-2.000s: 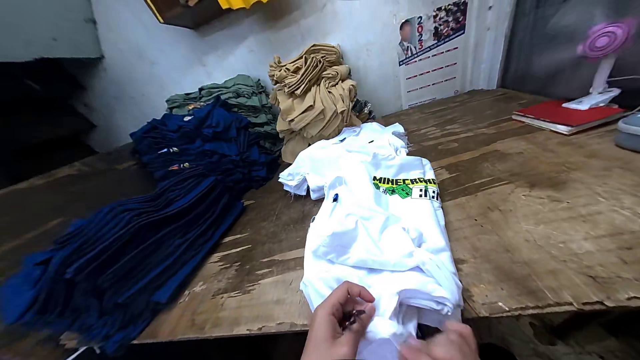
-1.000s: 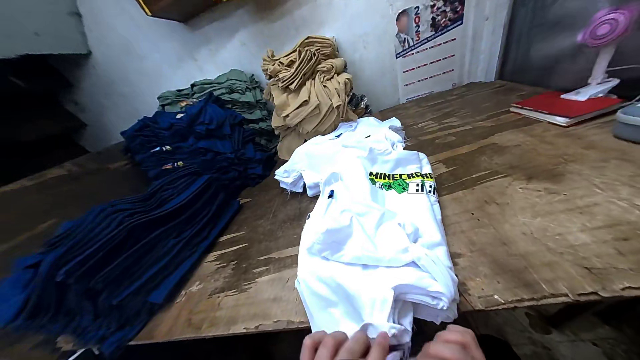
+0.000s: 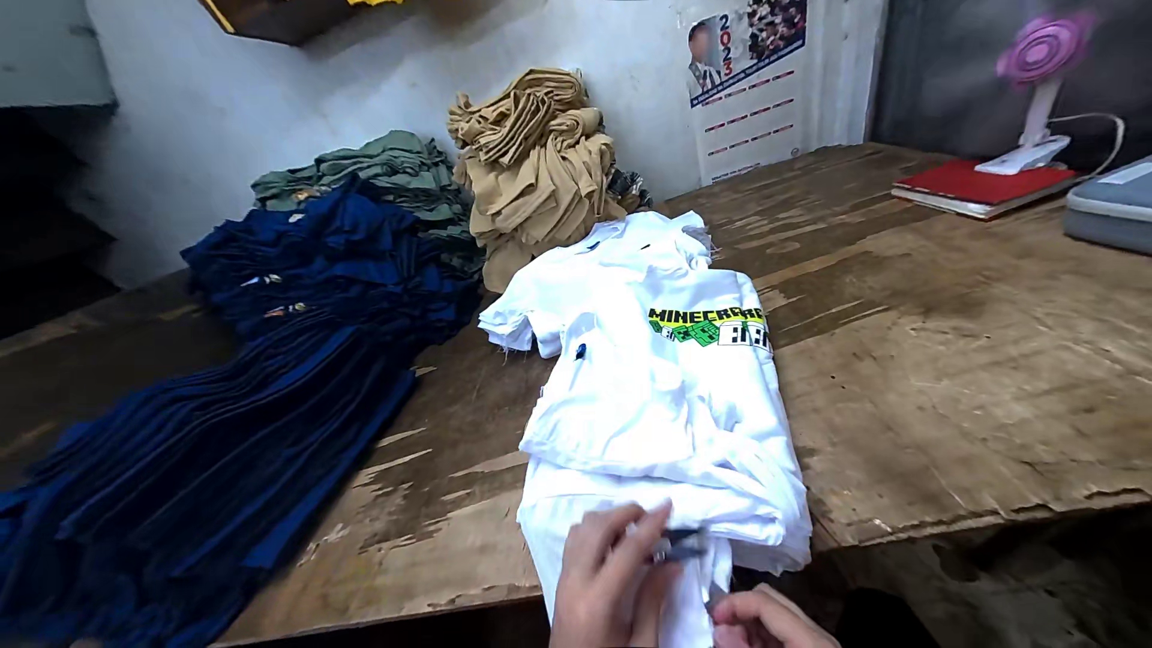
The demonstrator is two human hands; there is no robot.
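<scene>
White printed T-shirts (image 3: 630, 378) lie in a layered pile, their lower ends at the table's front edge. My left hand (image 3: 607, 571) is over the lower end of the white cloth, with a small dark metal tool (image 3: 679, 544), blurred, perhaps thread snips, between its fingers. Close beside it on the right, my right hand (image 3: 765, 616) pinches the edge of the white cloth at the bottom of the view. Part of each hand is cut off by the frame's lower edge.
The worn wooden table (image 3: 927, 387) bears navy garments (image 3: 225, 432) at left, green garments (image 3: 387, 171) behind them and a tall tan stack (image 3: 540, 171) near the wall. A pink fan (image 3: 1044, 63) stands on a red book (image 3: 990, 184) beside a grey case (image 3: 1116, 207) at right.
My left hand has moved up over the white cloth from the frame's lower edge. The dark tool now shows clear of its fingers. The garment piles have not moved.
</scene>
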